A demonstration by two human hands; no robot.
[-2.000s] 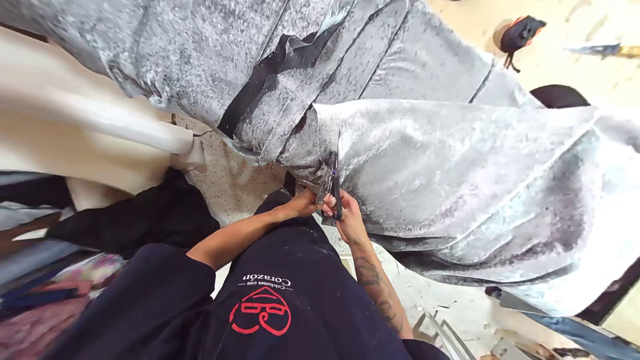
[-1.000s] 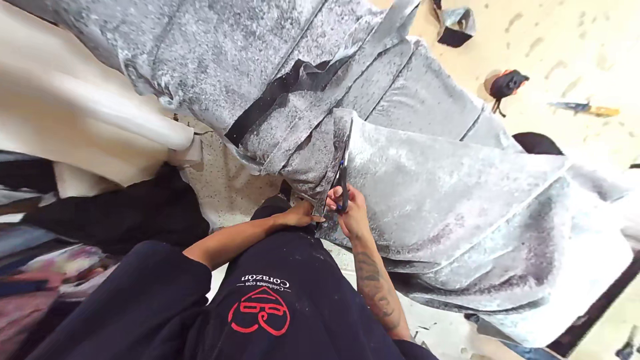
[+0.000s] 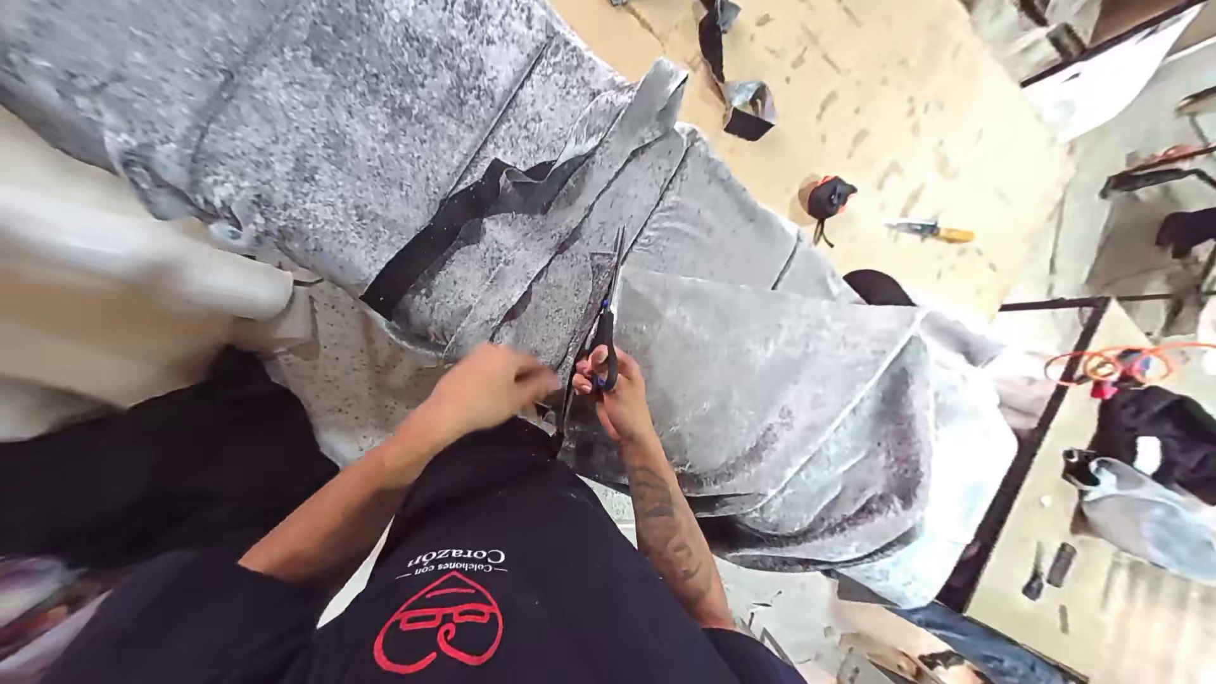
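Note:
Grey velvety fabric (image 3: 750, 380) lies in large folds across the table, with its edge near my body. My right hand (image 3: 610, 385) is shut on the handles of black-handled scissors (image 3: 605, 328), whose blades point away from me over the fabric. To the left, my left hand (image 3: 494, 385) is blurred above the near edge of the fabric; whether it holds anything cannot be told. A loose grey strip with a dark underside (image 3: 437, 247) lies across the cloth beyond my hands.
A black tape measure (image 3: 830, 197), a knife with a yellow handle (image 3: 931, 231) and a fabric scrap (image 3: 749, 109) lie on the tan tabletop (image 3: 912, 85). Black cloth (image 3: 161, 456) and a pale roll (image 3: 142, 256) are at left. Another table (image 3: 1026, 560) stands at right.
My left hand has moved away from the fabric edge beside the scissors, up and to the left. The scissors stay in my right hand. The view has shifted.

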